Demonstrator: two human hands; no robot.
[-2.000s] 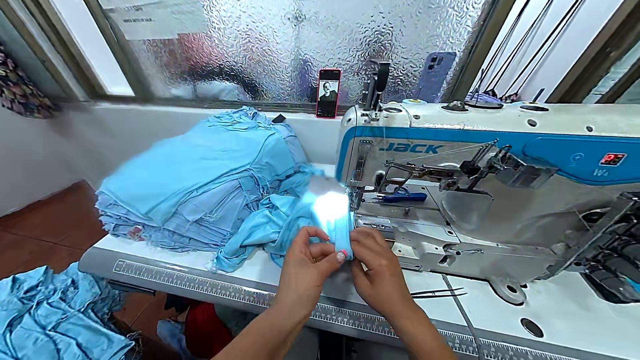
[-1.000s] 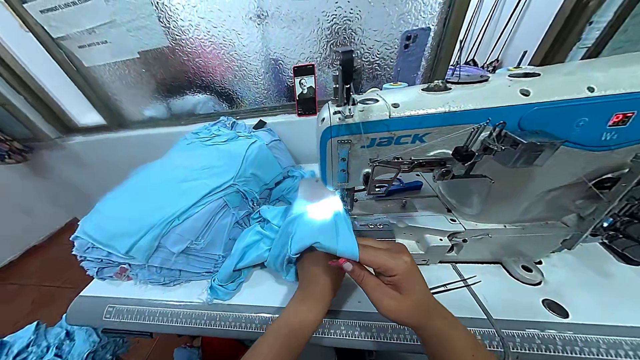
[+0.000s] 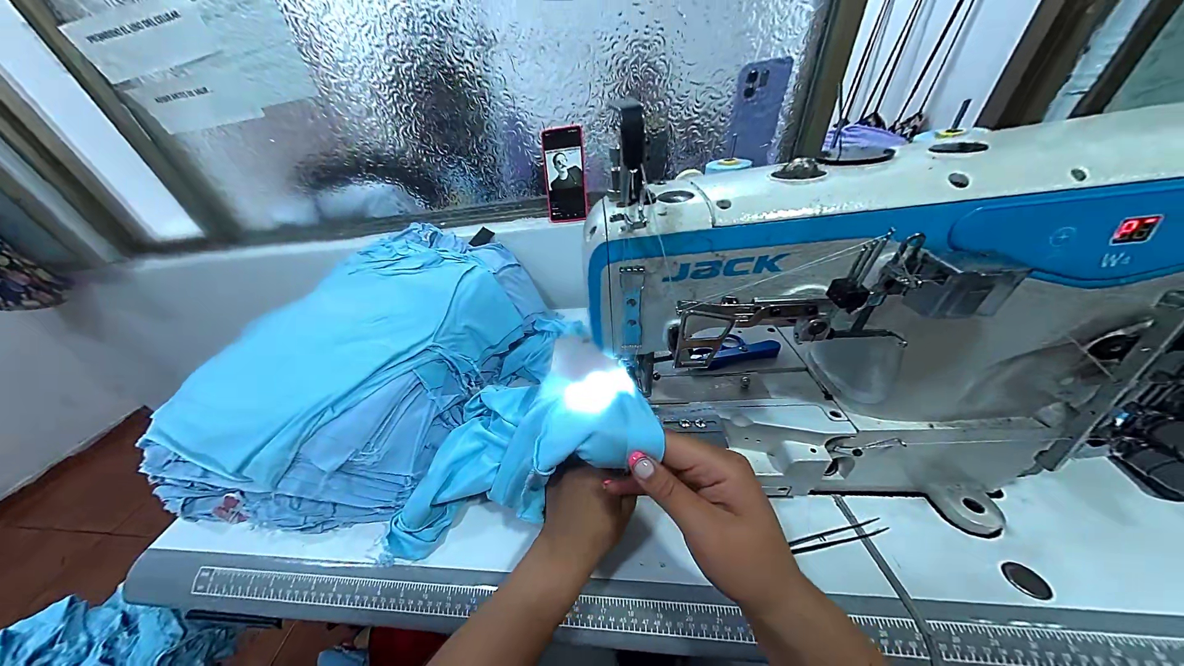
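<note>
Light blue fabric [image 3: 518,435] lies bunched left of the needle area of a Jack sewing machine [image 3: 731,268], under a bright lamp spot. My right hand [image 3: 708,499] pinches the near right edge of this fabric between thumb and fingers, just in front of the presser foot area. Beside it, my left hand [image 3: 587,509] is partly under the fabric; its fingers are mostly hidden, so its grip cannot be made out. A tall pile of light blue fabric pieces [image 3: 351,351] stands to the left, touching the bunched piece.
Tweezers [image 3: 837,536] lie on the table right of my hands. A ruler strip [image 3: 370,592] runs along the table's front edge. A blue-handled tool [image 3: 740,352] rests under the machine arm. One phone [image 3: 564,174] leans at the window. More blue fabric [image 3: 111,634] sits low at left.
My left hand has gone from pinching the fabric's near edge to partly beneath it. The fabric, earlier a narrow strip at my fingers, is now spread wider over that hand. The view has shifted.
</note>
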